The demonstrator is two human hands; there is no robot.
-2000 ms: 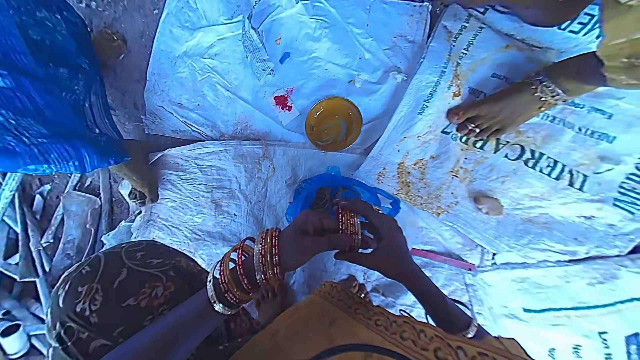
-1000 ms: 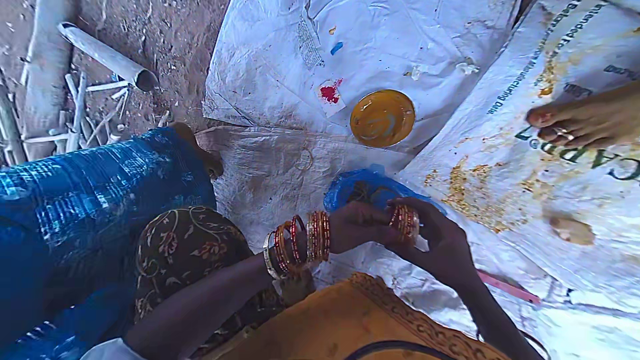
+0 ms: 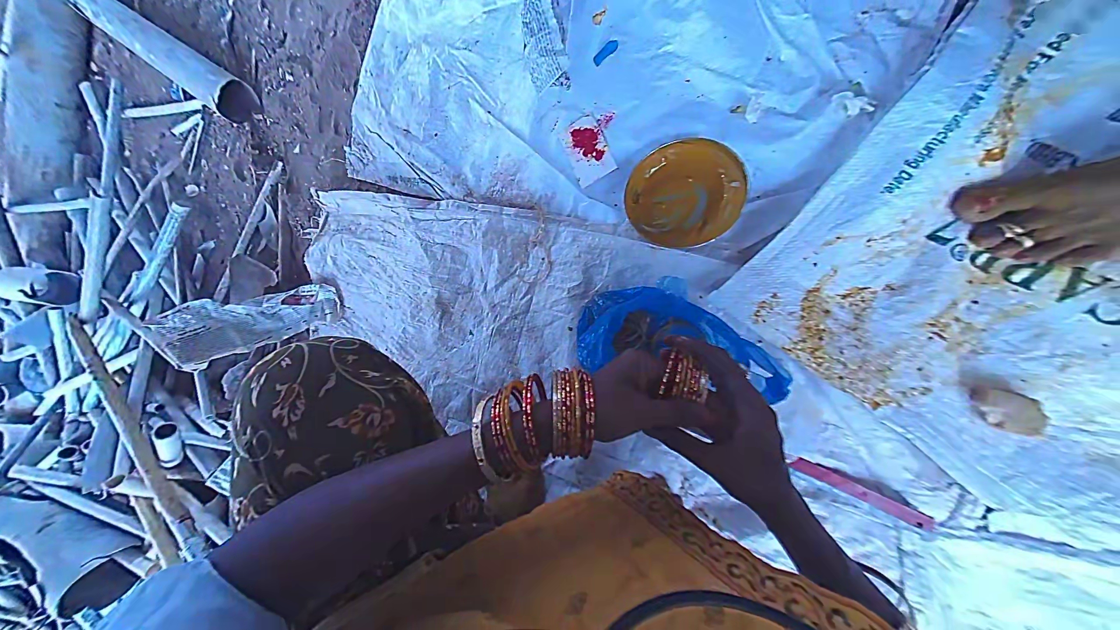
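Observation:
My left hand [image 3: 632, 394] and my right hand [image 3: 731, 420] meet near the middle of the view. Between them they hold a stack of red and gold bangles [image 3: 684, 376], with fingers of both hands around it. More bangles [image 3: 573, 413] circle my left wrist and forearm. Just beyond the hands lies an opened blue plastic bag [image 3: 604, 319] with dark, ring-like things in it, partly hidden by my fingers. Farther off sits a round dish smeared with yellow paste [image 3: 687, 192]. Left of the dish, red powder [image 3: 588, 143] rests on a small piece of paper.
White woven sacks [image 3: 437, 280] cover the ground. Another person's foot [image 3: 1041, 214] stands on the printed sack at right. A flat pink strip [image 3: 862, 493] lies beside my right forearm. At left are sticks and broken pipes [image 3: 96, 254], with a larger pipe [image 3: 166, 57] above them.
The view has shifted left, bringing the sticks and pipes more into sight. The person in blue at the left is out of view. My hands still hold the bangles together.

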